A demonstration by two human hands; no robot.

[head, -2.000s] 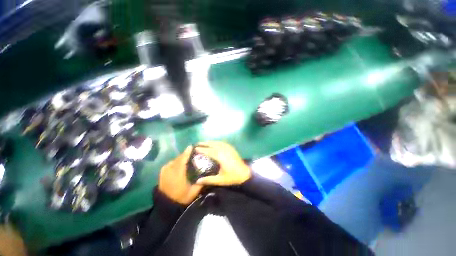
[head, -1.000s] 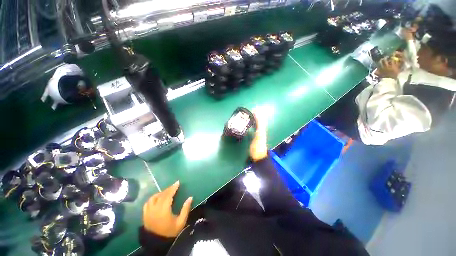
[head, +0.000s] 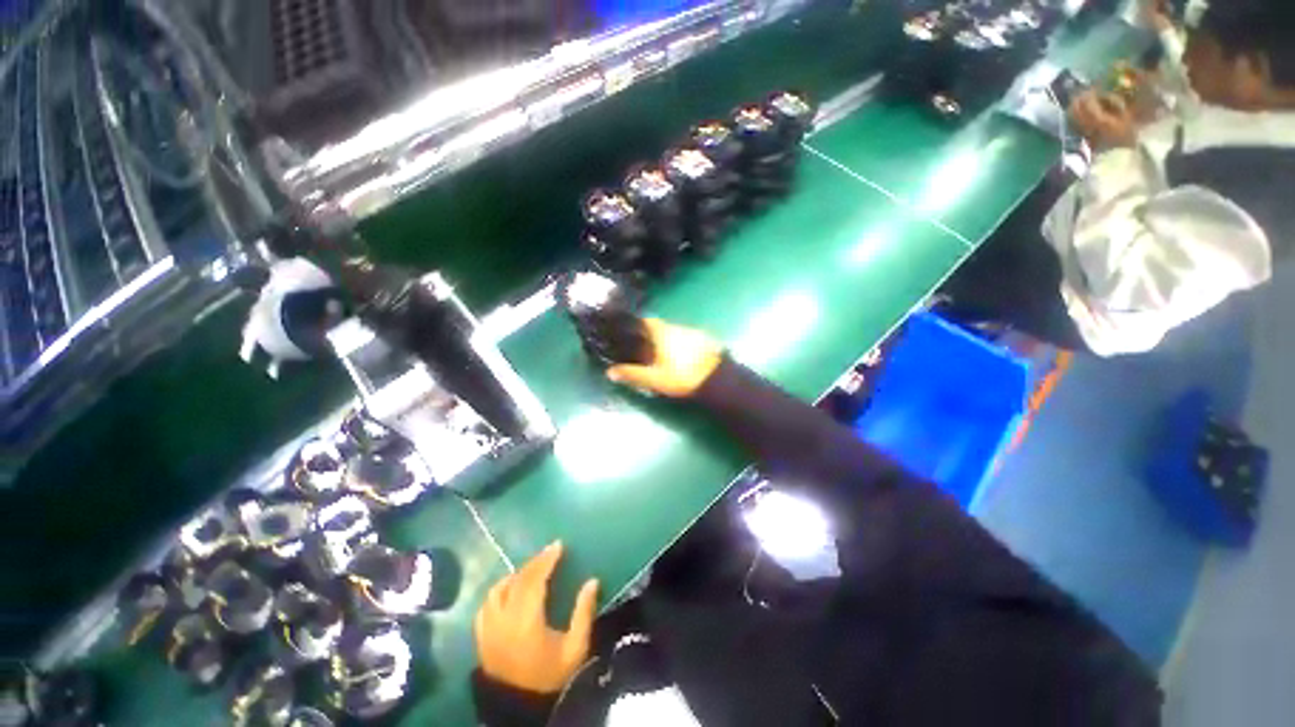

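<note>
My right hand (head: 670,358) reaches forward and grips a black round unit (head: 608,321) with a bright silver top, near the back edge of the green bench. The unit stands at the near left end of the stacked units (head: 689,185), which are black with coppery and pale tops. My left hand (head: 534,622) is open, palm down over the bench's front edge, fingers apart, holding nothing. The black power screwdriver (head: 462,367) hangs slanted over the white box (head: 476,440) left of the right hand.
A loose cluster of silver and black units (head: 284,568) with yellowish wires lies at left. A white device (head: 291,318) stands behind the bench. A blue bin (head: 949,405) is below the front edge at right. A person in white (head: 1150,256) works at the far right, near a small blue crate (head: 1207,469).
My right hand has moved the unit from the middle of the bench back and left to the stacked units. My left hand stays open. The view has shifted.
</note>
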